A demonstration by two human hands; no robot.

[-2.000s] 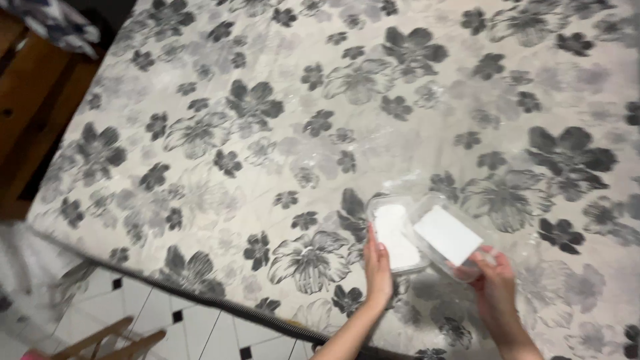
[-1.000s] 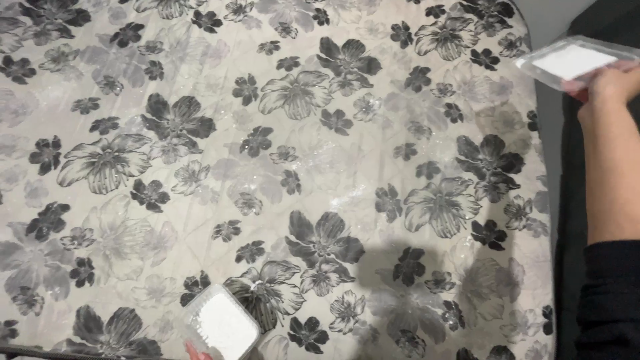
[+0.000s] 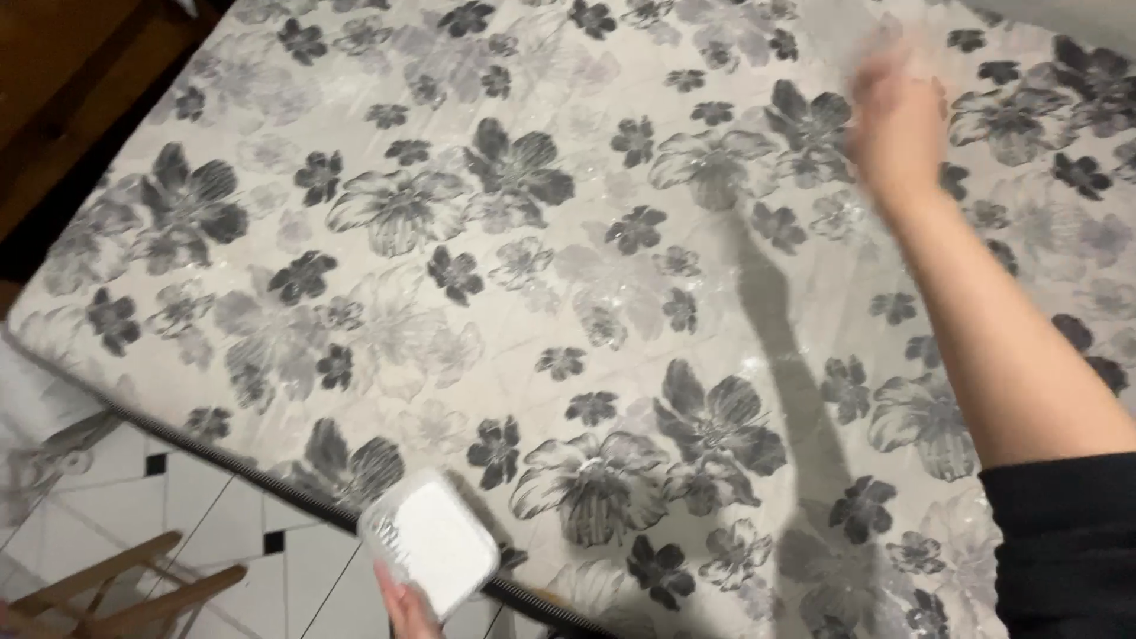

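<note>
My left hand (image 3: pixel 408 608) grips a clear plastic container (image 3: pixel 435 541) with a white inside or contents, over the near edge of the table, at the lower centre-left. Only the fingers of that hand show. My right hand (image 3: pixel 896 115) is up over the far right part of the floral tablecloth (image 3: pixel 568 293), blurred by motion. Whether its fingers hold anything cannot be made out. A dark sleeve covers the right forearm up to below the elbow.
The table's dark-trimmed edge (image 3: pixel 240 475) runs diagonally at lower left. Beyond it are a white tiled floor (image 3: pixel 311 568) with small black tiles and wooden legs of a folding stool or chair (image 3: pixel 160 599). Brown wooden furniture (image 3: pixel 80 98) stands at the upper left.
Two seconds ago both hands were together with two clear pieces; one second ago the right hand held one beyond the table's right edge. That piece is no longer plainly visible. The view has swung.
</note>
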